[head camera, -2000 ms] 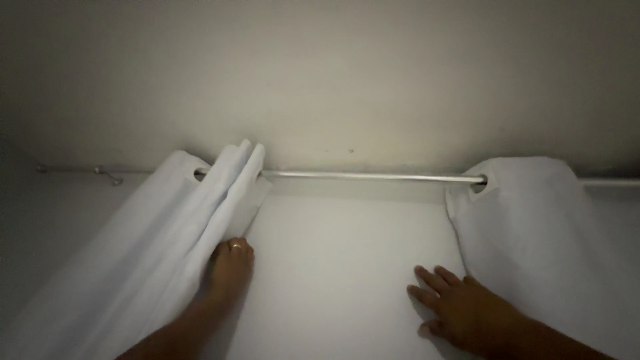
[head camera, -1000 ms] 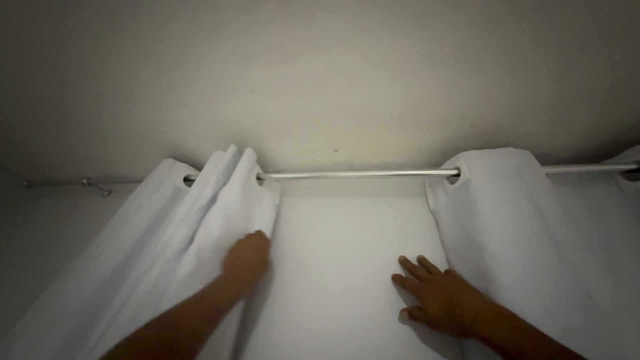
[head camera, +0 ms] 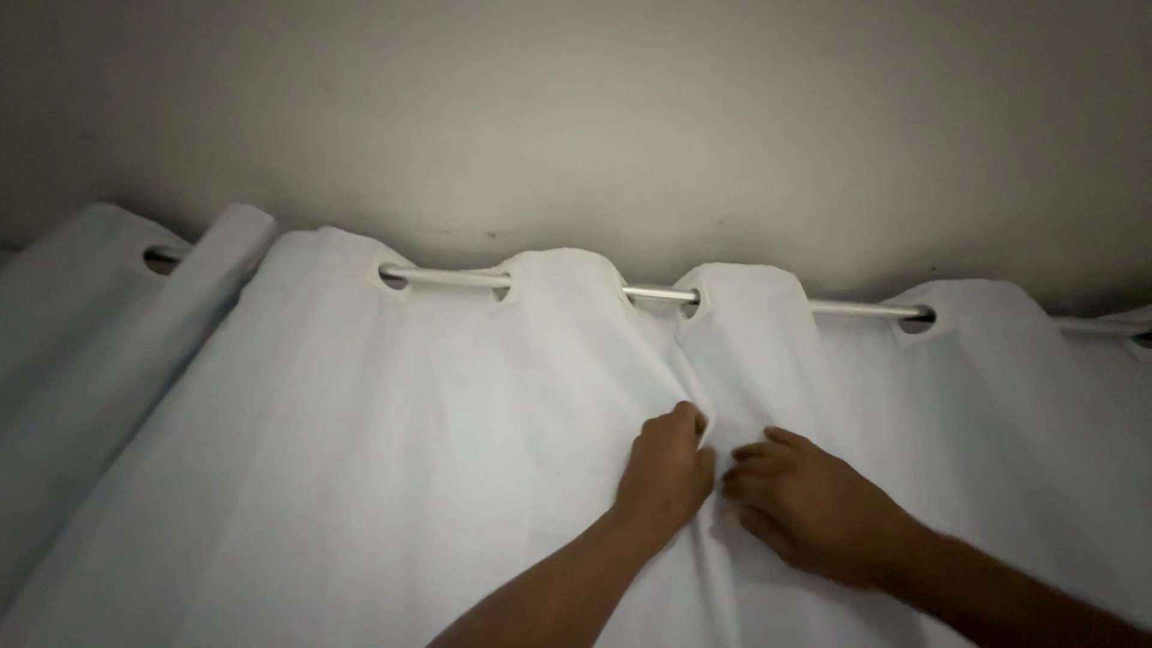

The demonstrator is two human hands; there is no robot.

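A white eyelet curtain (head camera: 378,432) hangs from a metal curtain rod (head camera: 450,276) on the left side. My left hand (head camera: 666,468) is closed on its right edge, just below the rod at the centre. Beside it, my right hand (head camera: 805,504) has its fingers bent and a little apart, close to the edge of the right white curtain (head camera: 999,450). Whether those fingertips touch the cloth cannot be told. The two curtain edges come together between my hands. The rod passes through the round eyelets of both curtains.
A plain pale ceiling (head camera: 576,108) lies just above the rod, with small dark marks on it. The curtain tops nearly reach it. Another fold of white cloth (head camera: 81,342) hangs at the far left.
My left hand has drawn the left curtain to the right along the rod. The gap of bare wall between the curtains has closed, and my hands are now side by side.
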